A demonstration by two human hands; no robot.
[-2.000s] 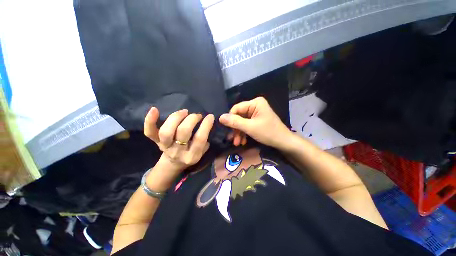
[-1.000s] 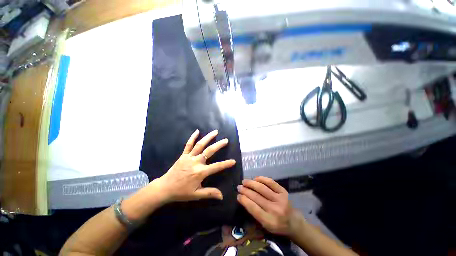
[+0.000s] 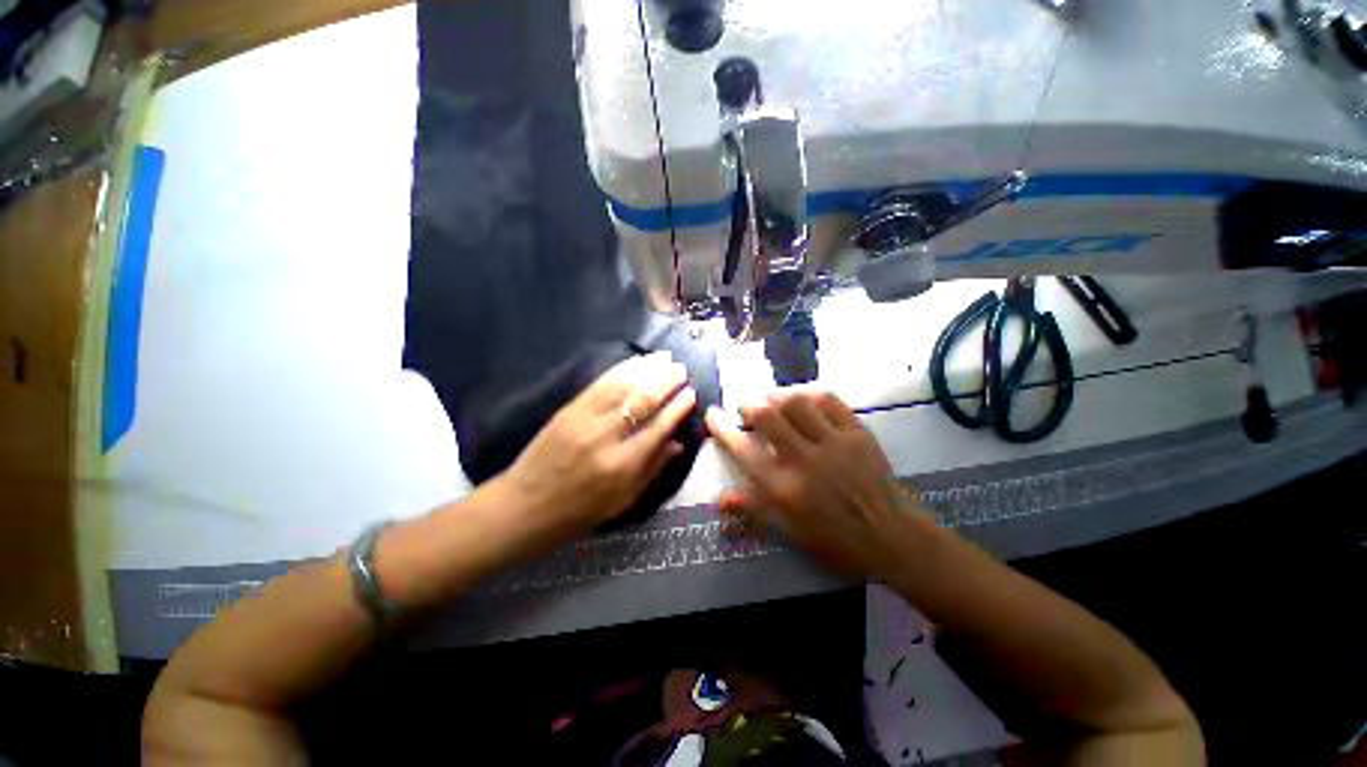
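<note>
A black fabric panel [image 3: 502, 225] lies lengthwise on the white tabletop, left of the sewing machine head [image 3: 930, 135]. Its near end is bunched at the lit needle area, where the needle itself is hard to make out. My left hand [image 3: 607, 435] lies on the panel's near end, fingers together, pressing it just in front of the needle area. My right hand [image 3: 810, 472] is at the fabric's right edge, fingertips touching it close to my left fingertips. Whether the right fingers pinch the cloth is partly hidden.
Dark green looped scissors [image 3: 1005, 367] lie right of the needle, with a thin black tool [image 3: 1102, 312] behind them. A small black-ended tool [image 3: 1258, 412] lies farther right. A ruler strip [image 3: 1034, 498] runs along the front edge. Blue tape [image 3: 132, 300] is at left.
The near end of the panel has moved from over the front edge up onto the table. Both hands have moved forward to the needle area, and my left fingers have closed together from a spread.
</note>
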